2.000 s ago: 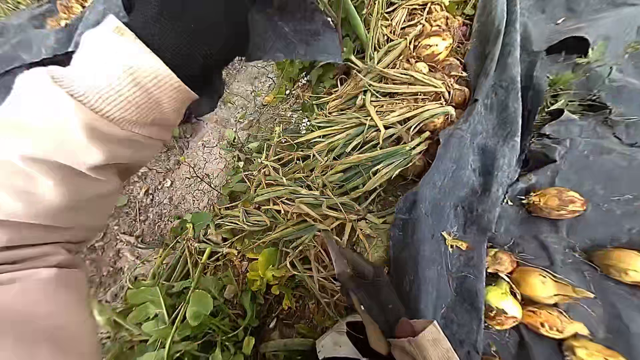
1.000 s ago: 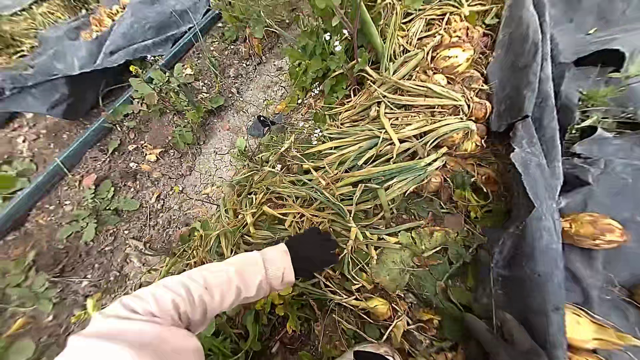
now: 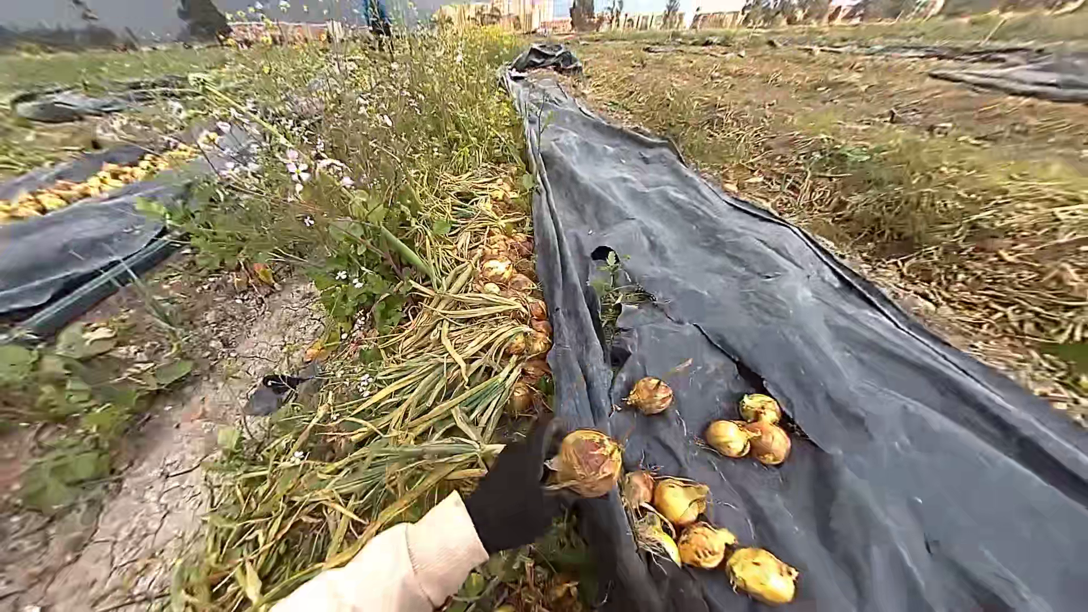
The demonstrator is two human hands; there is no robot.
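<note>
My left hand (image 3: 515,491), in a black glove below a pale sleeve, holds a yellow-brown onion (image 3: 588,463) by its side at the left edge of the black ground sheet (image 3: 816,408). Several trimmed onions (image 3: 704,544) lie on the sheet just right of and below it, and a small group (image 3: 768,442) rests farther right. One single onion (image 3: 650,395) lies a little beyond the held one. Left of the sheet runs a row of onions with long, drying leaves (image 3: 450,340). My right hand cannot be made out.
Flowering weeds (image 3: 365,170) stand along the row ahead. Cracked soil (image 3: 127,510) lies at the left, with a scrap of black material (image 3: 280,387) on it. Another dark sheet (image 3: 76,238) at the far left has a heap of onions (image 3: 102,183). The near sheet has a torn slit and folds.
My left hand has moved from among the leaves to the sheet's edge and now has an onion in it. The view has tilted up to show the field ahead.
</note>
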